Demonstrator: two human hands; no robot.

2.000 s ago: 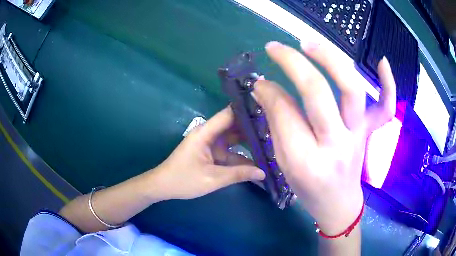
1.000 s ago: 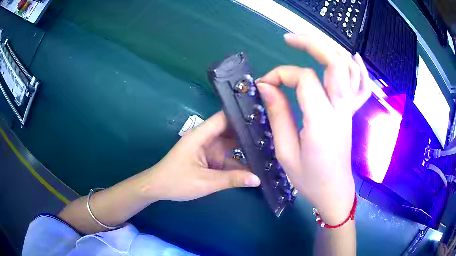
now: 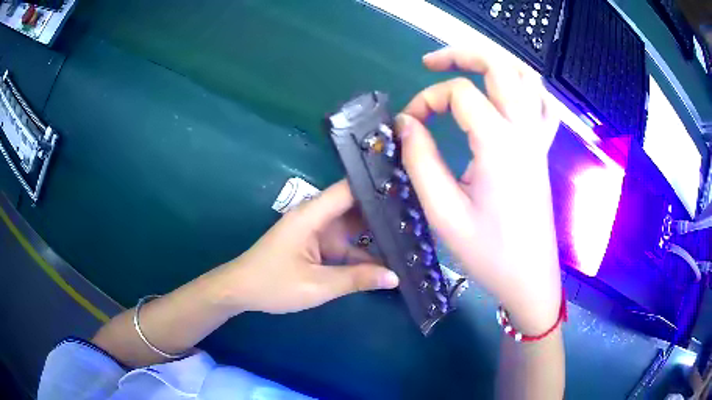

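Note:
A dark LED light bar (image 3: 384, 211) is held tilted above the green mat, its row of round fittings facing right. A yellow-orange dot shows at the top fitting. My left hand (image 3: 297, 254) grips the bar from the left, thumb on its near side. My right hand (image 3: 488, 172) is at the bar's upper right edge, thumb and index fingertips together beside the top fitting, other fingers raised. Whether a small part is between those fingertips cannot be told. Another light bar (image 3: 293, 194) lies on the mat, mostly hidden behind my left hand and the held bar.
A black parts tray (image 3: 525, 23) with small pale pieces is at the upper right, beside a ribbed black tray (image 3: 599, 70). A bright white-violet lamp glow (image 3: 597, 219) is at the right. A silver ladder-like frame (image 3: 27, 144) is at the far left.
The bar's face has turned more into view and its top end looks brighter. My right hand has drawn back from over the bar to its edge, with thumb and index finger closed together.

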